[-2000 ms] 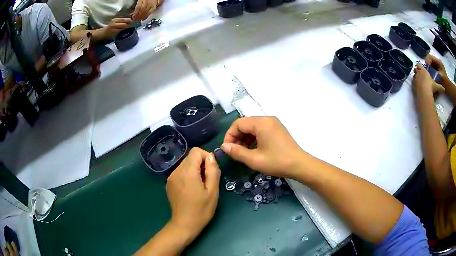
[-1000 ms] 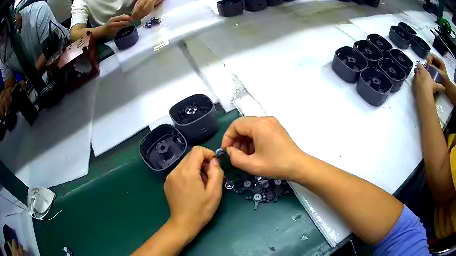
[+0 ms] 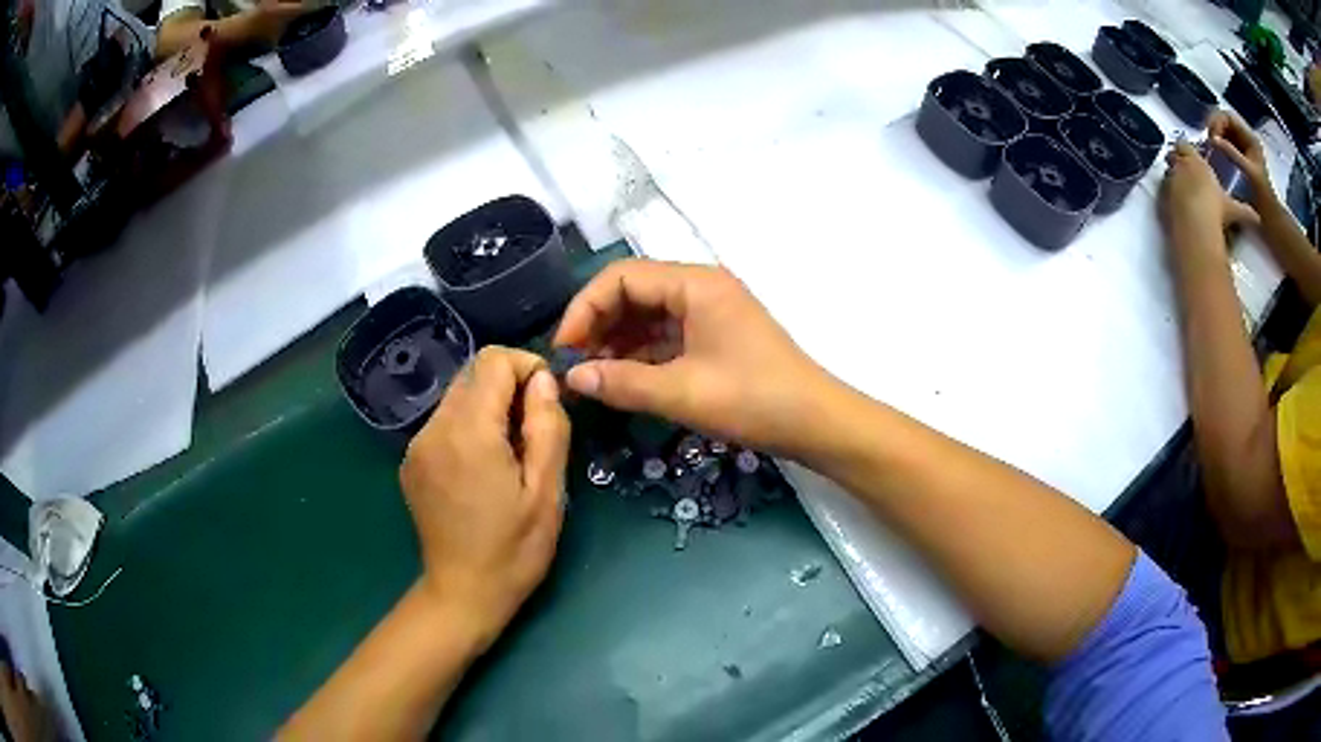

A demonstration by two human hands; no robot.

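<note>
My left hand (image 3: 490, 471) and my right hand (image 3: 693, 348) meet fingertip to fingertip over the green surface (image 3: 623, 638). They hold a small dark insert part (image 3: 565, 358) between them, mostly hidden by the fingers. A black housing (image 3: 406, 358) stands just beyond my left hand, open side up, with a round post inside. A second housing (image 3: 500, 264) stands beside it, farther back, with a shiny piece inside. A pile of insert parts (image 3: 687, 486) with pale discs lies on the green surface below my right hand.
Several grouped housings (image 3: 1046, 189) stand on the white sheets (image 3: 855, 276) at the right. A person in a yellow shirt (image 3: 1260, 536) works beside them. Another housing (image 3: 310, 39) is at the upper left near a person's arm. A white bundle with a cord (image 3: 64, 544) lies at the left edge.
The view has shifted, so everything sits higher and farther left in the picture. Both hands stay together on the small part, which is now more covered by the fingers.
</note>
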